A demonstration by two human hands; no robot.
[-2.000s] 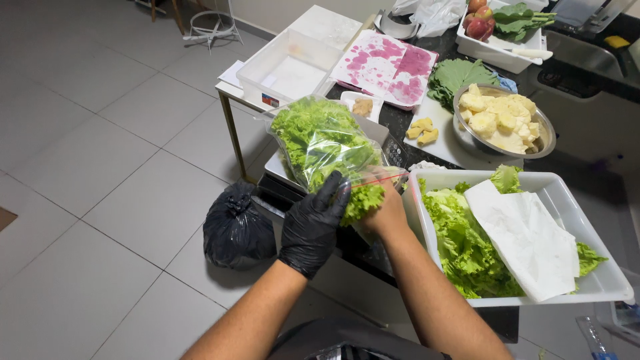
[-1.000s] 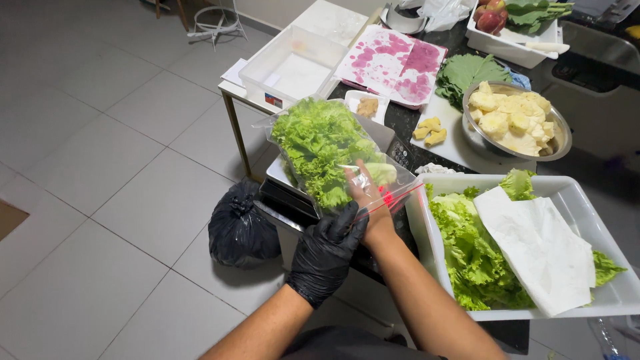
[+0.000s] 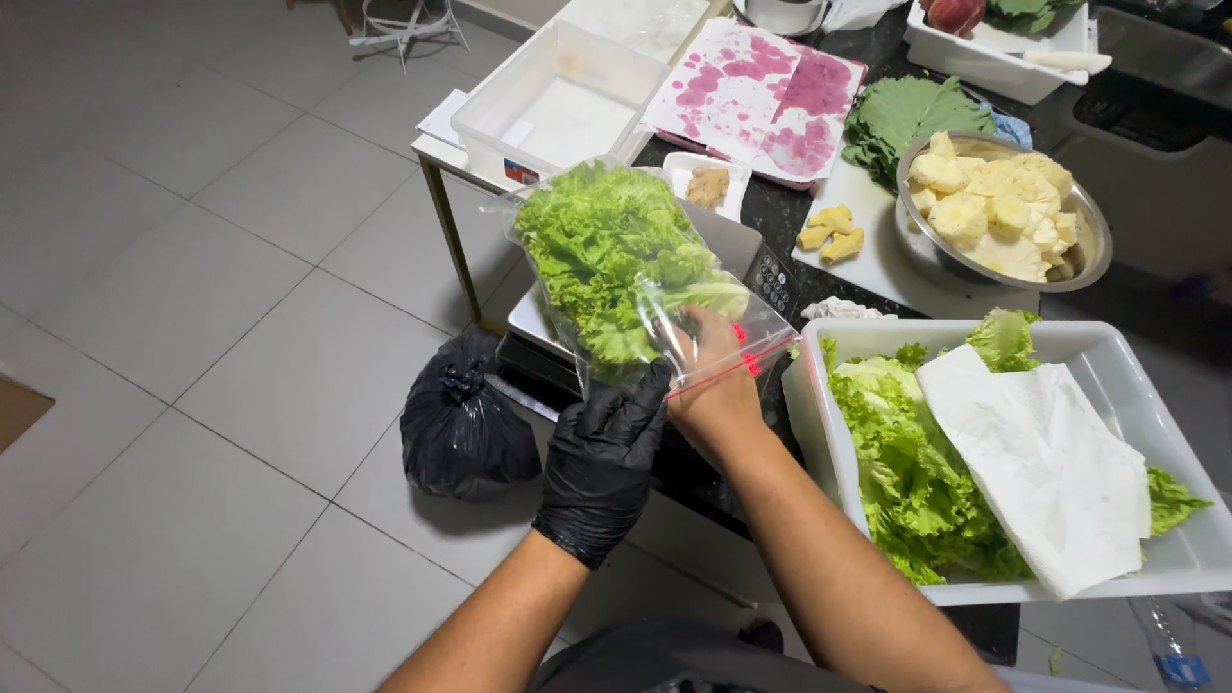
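Observation:
A clear zip bag [image 3: 770, 337] with a red closure line holds green curly lettuce [image 3: 616, 255] and lies over a digital kitchen scale [image 3: 539, 327]. My left hand [image 3: 606, 452], in a black glove, grips the bag's near lower edge. My bare right hand [image 3: 712, 371] reaches inside the bag's mouth, its fingers at the pale stem ends of the lettuce; whether they grip it is unclear. To the right, a white plastic tub [image 3: 1088, 337] holds more lettuce leaves [image 3: 900, 462], partly covered by a white paper towel [image 3: 1039, 472].
A steel bowl [image 3: 1097, 226] of peeled pale pieces sits beside ginger-like pieces [image 3: 833, 234] on a white board [image 3: 876, 260]. Behind are a stained sheet in a tray [image 3: 760, 96], an open plastic box [image 3: 491, 120] and a kale-like leaf [image 3: 910, 120]. A tied black bag [image 3: 467, 423] is on the floor.
Two seconds ago the bag was bunched around the lettuce with my gloved hand over it; now the leaves lie flatter and that hand is at the bag's lower edge.

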